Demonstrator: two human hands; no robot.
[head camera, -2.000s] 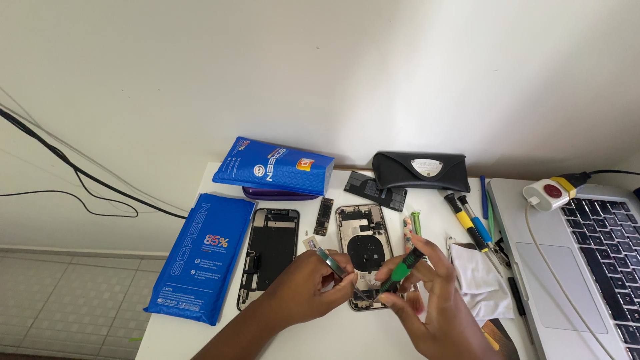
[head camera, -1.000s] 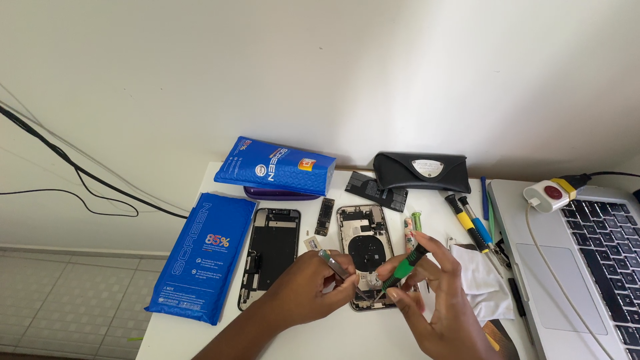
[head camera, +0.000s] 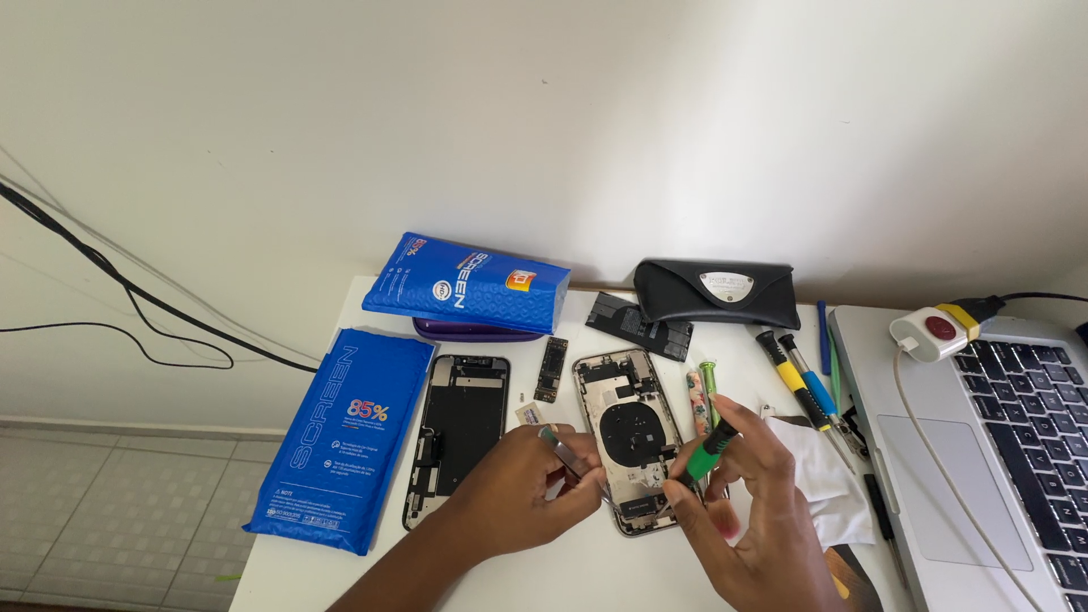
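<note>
An opened smartphone housing (head camera: 631, 433), its inner parts bare, lies on the white table between my hands. My left hand (head camera: 544, 484) grips metal tweezers (head camera: 568, 452), their tips down at the housing's lower left edge. In my right hand (head camera: 752, 510) is a green and black screwdriver (head camera: 707, 457), tilted, its tip near the small dark module at the housing's lower end; exact contact cannot be told. Left of my left hand a detached phone screen assembly (head camera: 463, 416) lies with its back up. A narrow logic board (head camera: 552, 370) rests between screen and housing.
Two blue padded pouches (head camera: 344, 442) lie at left and back. Behind the housing are a phone battery (head camera: 639, 326) and a black glasses case (head camera: 716, 293). To the right are several screwdrivers (head camera: 795, 378), a white cloth (head camera: 820, 476) and a laptop (head camera: 952, 476) with a charger on it.
The screwdriver in my right hand has tilted more upright since the earliest frame. My left hand keeps hold of the tweezers near the housing's lower end.
</note>
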